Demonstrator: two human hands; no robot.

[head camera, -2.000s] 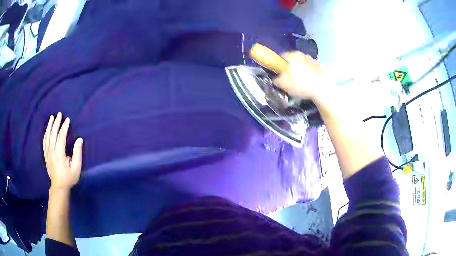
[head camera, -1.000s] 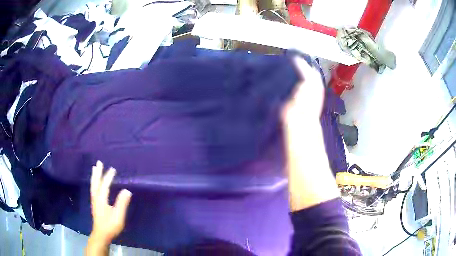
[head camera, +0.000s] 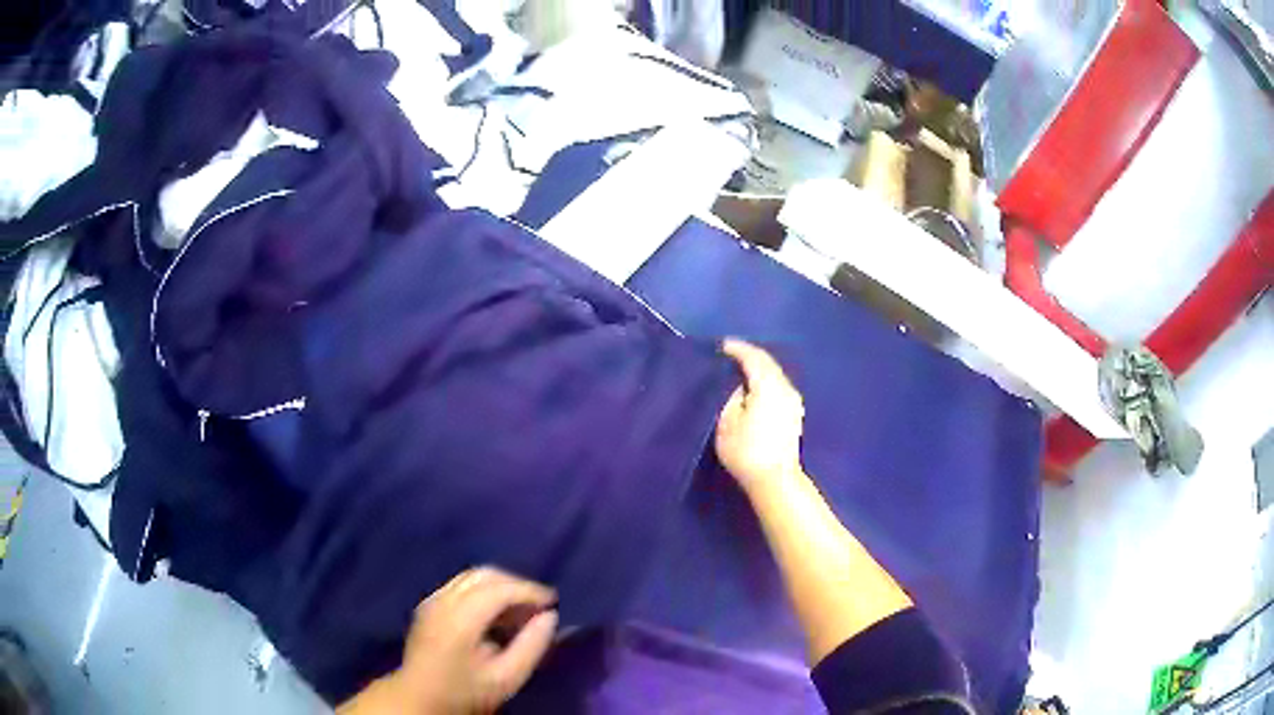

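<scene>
A dark navy-purple garment (head camera: 489,419) lies loose and wrinkled over the left and middle of the blue-violet table cover (head camera: 894,461). My right hand (head camera: 762,419) holds the garment's right edge, fingertips at its upper right corner. My left hand (head camera: 482,636) is at the garment's near edge with fingers curled and thumb close to them; the cloth there seems pinched, but the contact is partly hidden. White stitching runs along the garment's edges at the left.
A pile of white and dark pieces (head camera: 545,84) lies behind and left. A white board (head camera: 950,307) runs behind the table, with a crumpled grey-green cloth (head camera: 1153,405) on its end. Red metal frame parts (head camera: 1104,126) stand beyond. Pale floor shows at lower left.
The iron went from my right hand to the table's right side, then out of view. The garment has shifted left, uncovering the table cover. Both hands now are at its edges.
</scene>
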